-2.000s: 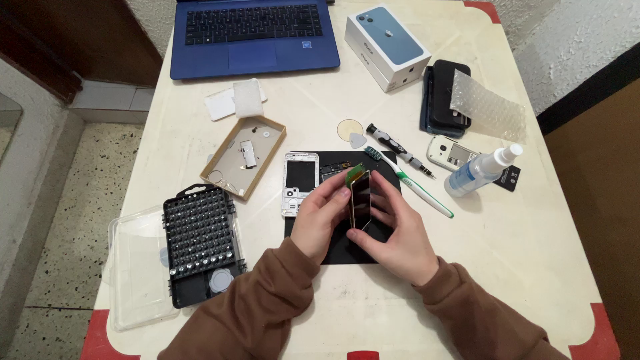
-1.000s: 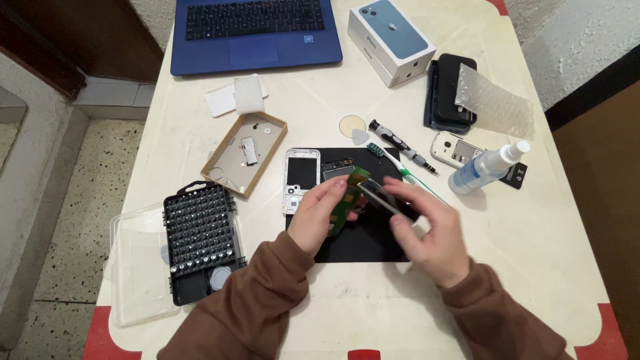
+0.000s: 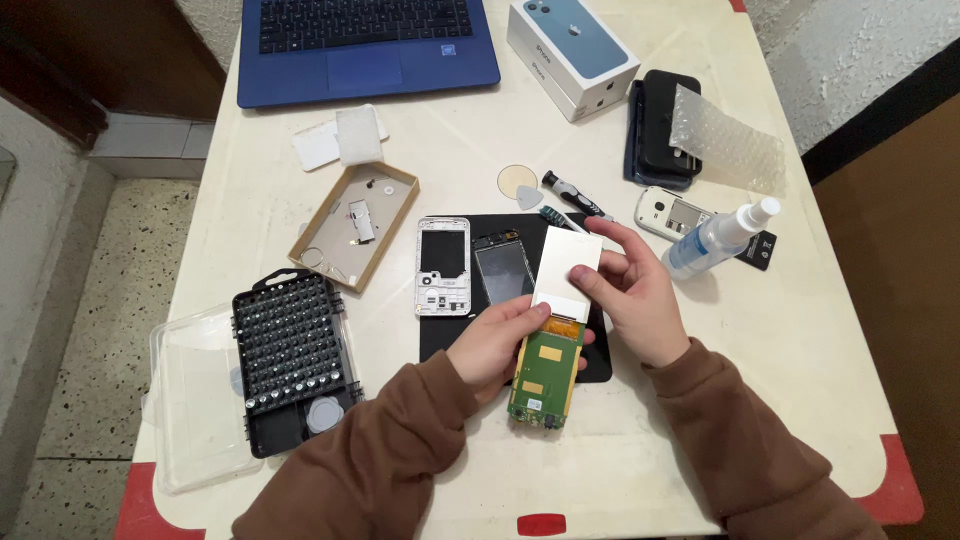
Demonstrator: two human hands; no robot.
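Note:
My left hand (image 3: pixel 499 341) holds a green phone circuit board (image 3: pixel 546 371) by its upper left edge, thumb near the orange flex cable (image 3: pixel 561 327). That cable joins the board to a display panel (image 3: pixel 568 259), folded out with its white back up. My right hand (image 3: pixel 637 289) grips the panel's right edge, thumb on its back. Under and behind them lies a black mat (image 3: pixel 442 349), bearing a white phone frame (image 3: pixel 443 289) at its left edge and a touchscreen part (image 3: pixel 504 268) beside it, partly covered by the panel and my left fingers.
A bit set (image 3: pixel 289 352) and a cardboard tray (image 3: pixel 409 196) of small parts lie left. Beyond the mat are a pick (image 3: pixel 529 197), screwdriver (image 3: pixel 574 195) and brush (image 3: pixel 553 217). A spray bottle (image 3: pixel 705 247) stands right, near a phone shell (image 3: pixel 652 214). Behind are a laptop (image 3: pixel 367 71) and phone box (image 3: pixel 574 82).
The display panel, close against the board two seconds ago, is now folded out away from me, showing its white back. My right hand has moved with it, and the board's green face is exposed.

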